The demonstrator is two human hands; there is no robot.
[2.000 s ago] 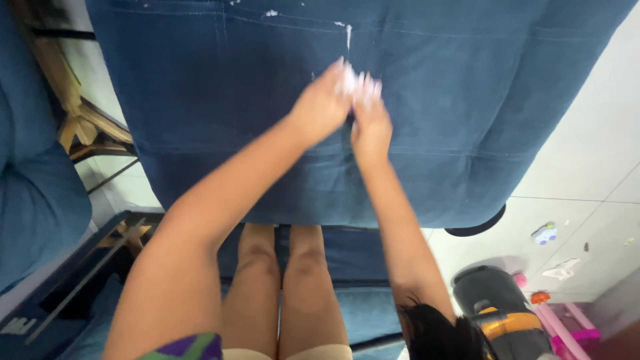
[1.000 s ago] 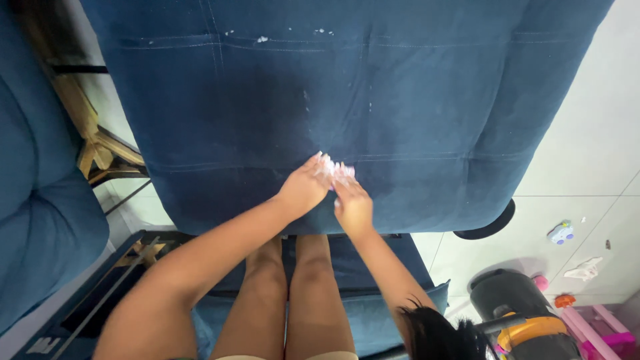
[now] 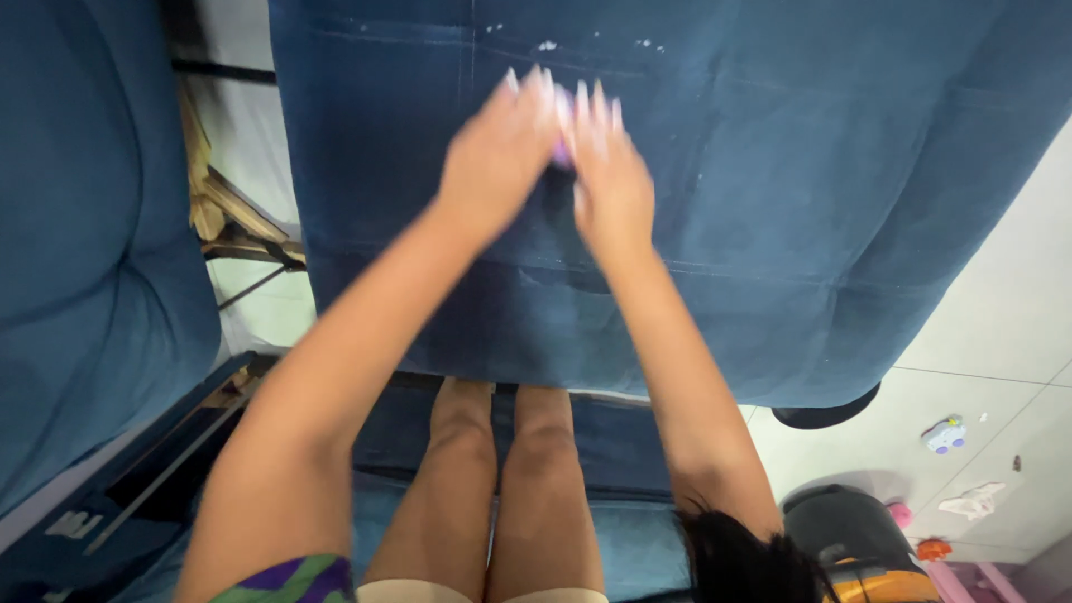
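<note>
Both my hands meet over a large dark blue upholstered cushion (image 3: 796,193), near its upper middle. My left hand (image 3: 502,146) and my right hand (image 3: 615,163) press on a small pinkish-purple thing (image 3: 563,146) between their fingers; blur hides what it is. The fingertips point away from me and look whitish, as if coated or long-nailed; I cannot tell which. White specks (image 3: 547,45) lie on the fabric just beyond the fingers. A pale seam line crosses the cushion nearer to me.
A blue padded seat (image 3: 75,234) stands at the left beside a wooden frame (image 3: 243,205). On the tiled floor at right are a toy car (image 3: 945,435), a white cloth-like piece (image 3: 971,501), a pink ball (image 3: 899,514), an orange object (image 3: 934,549) and a black-and-orange container (image 3: 863,536).
Both hands have moved from near the cushion's near edge, one second ago, to farther out across it. They stay together, with the small thing between them.
</note>
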